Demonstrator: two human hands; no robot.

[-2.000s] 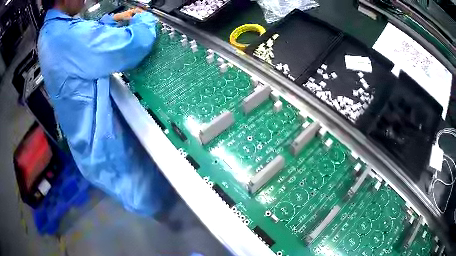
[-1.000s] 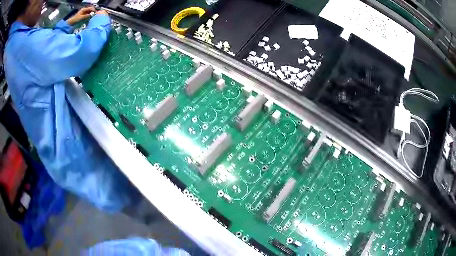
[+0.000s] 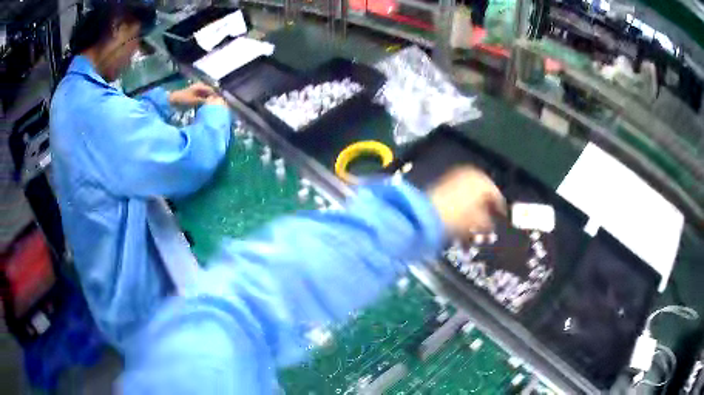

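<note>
My left hand (image 3: 467, 202) is blurred. It reaches in a blue sleeve from the lower left across the line and hangs over the black component tray, at the near-left edge of the white connectors (image 3: 506, 285). Its fingers point down and are bent; whether they hold anything cannot be seen. The sleeve covers much of the green circuit boards (image 3: 347, 356) and most of the cream connectors. Grey blocks (image 3: 444, 333) stand on the board at the lower edge, blurred. My right hand is out of the picture.
The metal conveyor rail (image 3: 494, 320) runs between boards and trays. A yellow tape roll (image 3: 363, 160), clear plastic bag (image 3: 424, 96), paper sheet (image 3: 624, 212) and white cord (image 3: 642, 353) lie around the trays. Another person (image 3: 123, 162) in blue works at the upper left.
The view has swung up, showing more bench and background. My left arm has come in from the lower left, and its hand is now over the connector tray.
</note>
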